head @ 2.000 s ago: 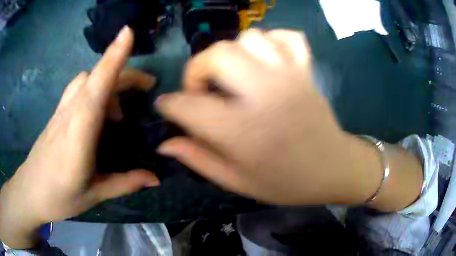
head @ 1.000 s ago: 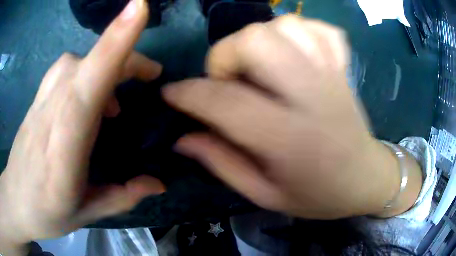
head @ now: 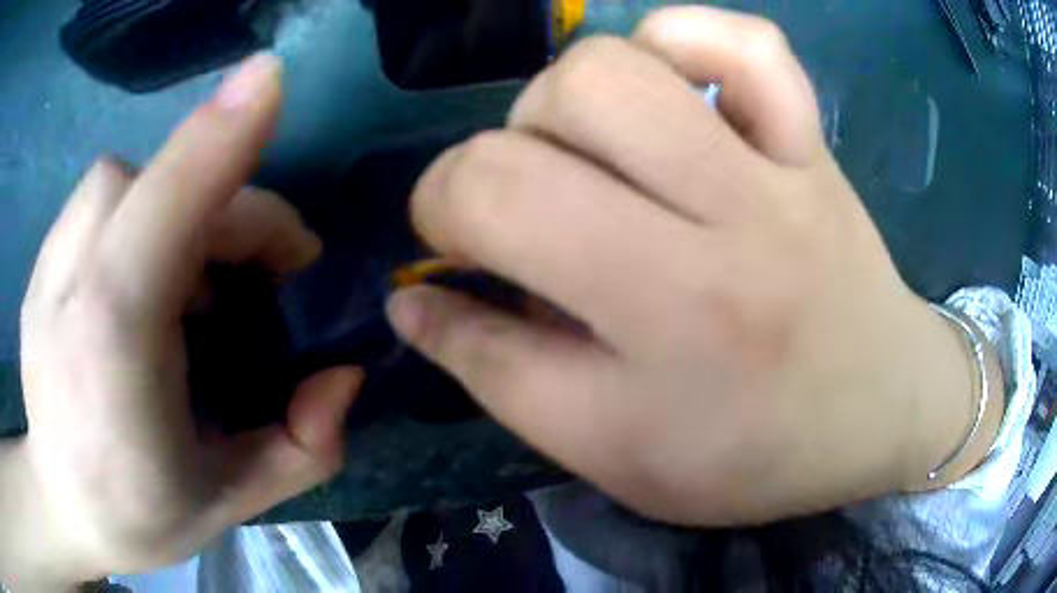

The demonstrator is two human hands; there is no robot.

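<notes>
A dark piece (head: 336, 307), perhaps a display module or the fixture, lies between my two hands; its outline is hard to tell against the dark bench. My left hand (head: 162, 313) is curled at its left side, fingertips and thumb apart around the dark area; whether it touches anything is unclear. My right hand (head: 661, 278) pinches an orange flex cable (head: 423, 271) between thumb and index finger at the dark piece's right side. What the other fingers cover is hidden.
A black rounded display module (head: 458, 41) with an orange tail lies at the top centre. A row of black pieces (head: 168, 41) lies at the upper left. A thin dark pointed tool (head: 957, 35) is at the upper right. A clear strip (head: 930, 145) lies on the green bench.
My right thumb and index finger have come together, and an orange cable now shows between them. The view has shifted, so the black stacks sit further left and the white sheet is gone.
</notes>
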